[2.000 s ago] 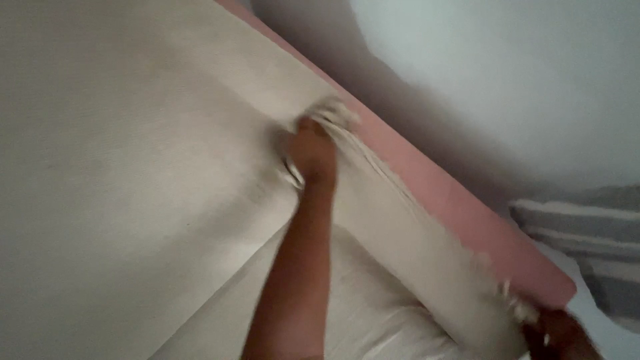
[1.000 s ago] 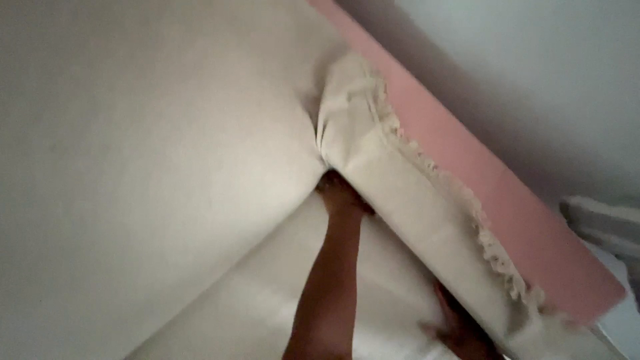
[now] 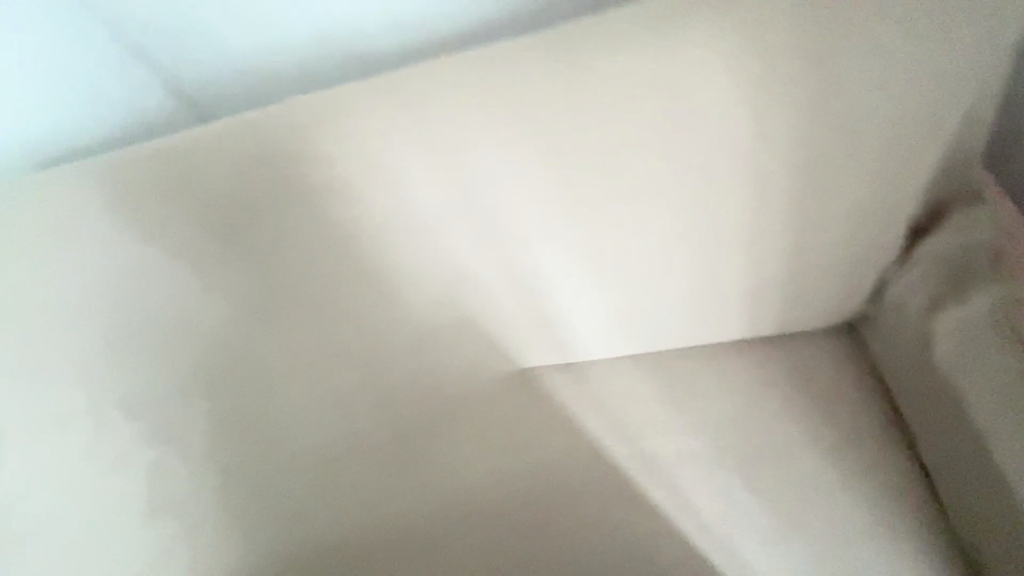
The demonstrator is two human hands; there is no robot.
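Note:
Neither my left hand nor my right hand shows in the head view. A smooth beige panel, possibly part of a sofa or bed (image 3: 624, 184), spans much of the view, blurred by motion. Below it lies a beige surface (image 3: 744, 424), and the two meet along a dark seam that runs to a corner on the right. At the right edge a rolled or folded part of beige cloth (image 3: 944, 384) borders that corner. What touches the cloth is not visible.
A pale bluish-white wall or tiled surface (image 3: 128, 72) lies behind the panel's upper edge at the top left. A sliver of pink (image 3: 1006, 196) shows at the far right edge.
The view has swung strongly to the left. Both hands, seen at the beige cloth one second ago, are out of view, and the frilled edge and most of the pink part no longer show.

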